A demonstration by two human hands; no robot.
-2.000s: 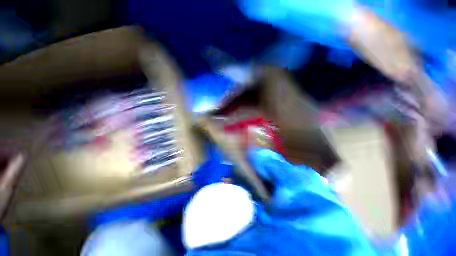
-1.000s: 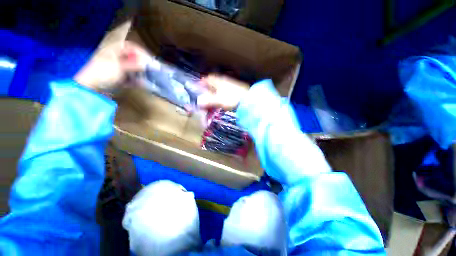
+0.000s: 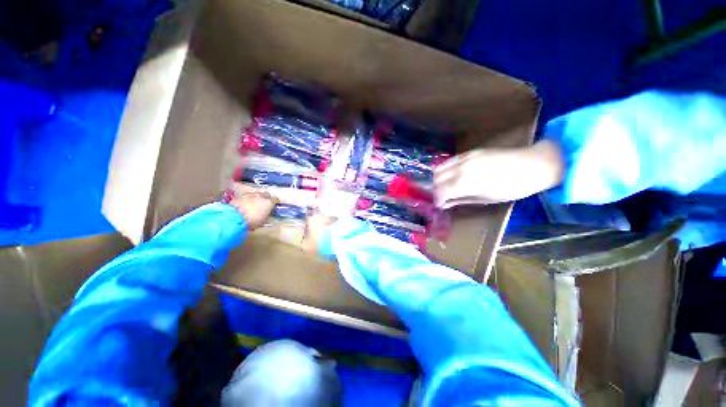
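Observation:
The packing carton [image 3: 350, 40] stands open in front of me, with bagged pumps [image 3: 290, 143] lying side by side in two columns, black with red ends under shiny plastic. My left hand [image 3: 255, 208] is at the left end of the nearest bagged pump [image 3: 290, 212] in the left column. My right hand [image 3: 320, 232] is at that pump's right end. The fingers of both hands cover its ends, and the right fingertips are partly blurred.
Another person's hand [image 3: 497, 176] reaches into the carton from the right, over the right column by a red pump end [image 3: 407, 189]. The supply carton [image 3: 621, 286] stands at right. A brown panel [image 3: 72, 274] is at lower left. A box with dark plastic [image 3: 442, 24] is beyond.
My hands have lowered the bagged pump from above the carton into the left column. The other person's arm has come in over the carton from the right. The view has shifted.

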